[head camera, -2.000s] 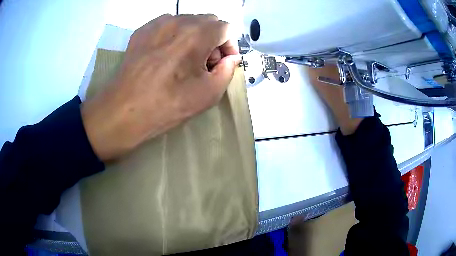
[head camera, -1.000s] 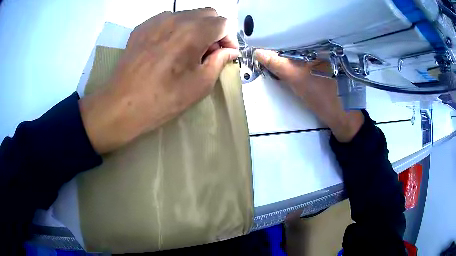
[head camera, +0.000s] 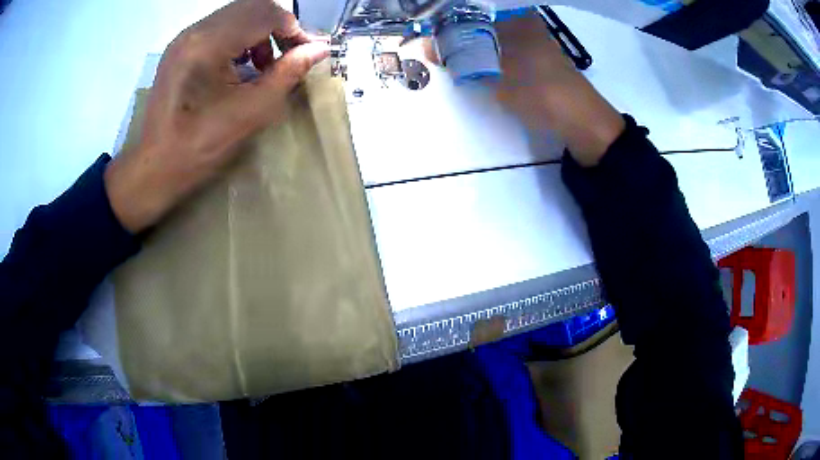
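Observation:
A khaki fabric panel (head camera: 261, 269) lies on the white table and hangs over its front edge. My left hand (head camera: 211, 103) lies on the panel's upper part. Its thumb and fingertips pinch the cloth's top right corner beside the presser foot (head camera: 338, 56). The needle plate (head camera: 385, 65) shows right of the foot. My right hand (head camera: 535, 76) is at the machine, behind the blue-and-white cylindrical attachment (head camera: 469, 45). Its fingers are partly hidden and blurred, so whether it holds anything cannot be seen.
The sewing machine head (head camera: 620, 11) is at the top right. A slim black tool (head camera: 566, 38) lies beside my right hand. A measuring tape (head camera: 450, 334) runs along the table's front edge. Below are blue bins (head camera: 575, 328), tan pieces (head camera: 584, 391) and a red stool or crate (head camera: 771, 292).
The view has shifted, so the table and cloth sit further left and higher. My right hand has moved away from the needle area to the right. My left hand still pinches the cloth.

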